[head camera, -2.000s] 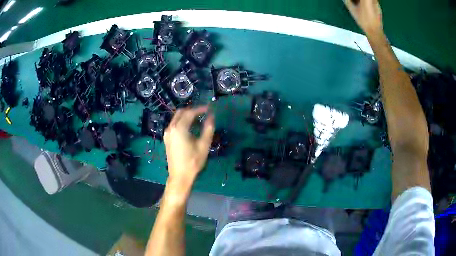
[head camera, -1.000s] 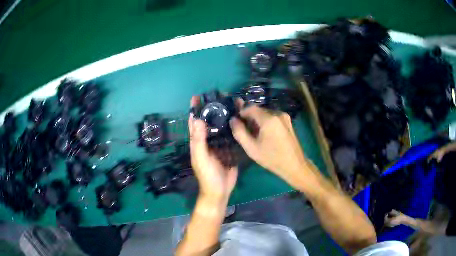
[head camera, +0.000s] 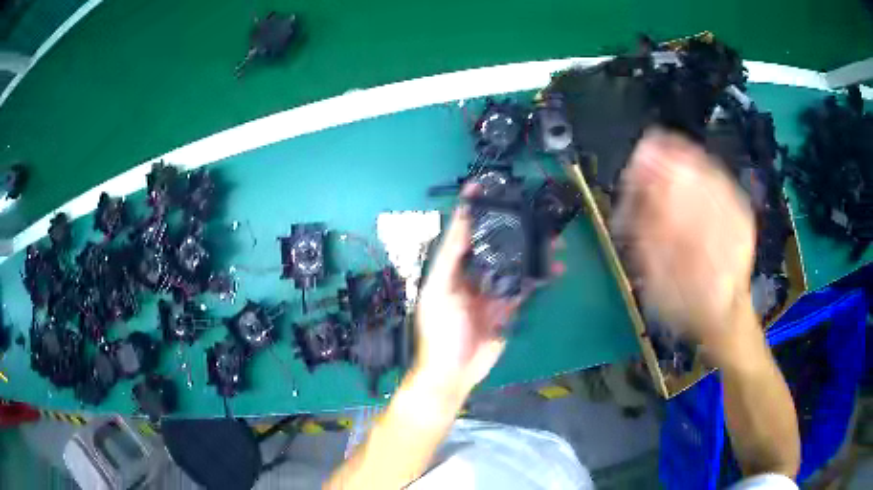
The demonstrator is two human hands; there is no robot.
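Observation:
My left hand (head camera: pixel 458 330) holds a black module (head camera: pixel 498 244) over the bench, palm up, with its streaked round centre facing up; the module is motion-blurred. My right hand (head camera: pixel 684 234) is strongly blurred over the open carton tray (head camera: pixel 617 278), which is heaped with dark parts; whether it holds anything cannot be told. The white fan-shaped brush (head camera: pixel 408 234) lies left of my left hand. A ringed black module (head camera: pixel 305 254) lies further left on the green bench.
Many black modules (head camera: pixel 96 278) lie at the bench's left. More modules (head camera: pixel 499 126) lie near the white rail (head camera: pixel 383 103). One module (head camera: pixel 273 36) is beyond the rail. A dark pile (head camera: pixel 838 177) is right of the carton. A blue crate (head camera: pixel 814 383) and stool (head camera: pixel 100 459) are below.
My right hand has left the module and moved right over the carton. My left hand and the module have shifted right. The brush has come into view, and a module shows beyond the rail.

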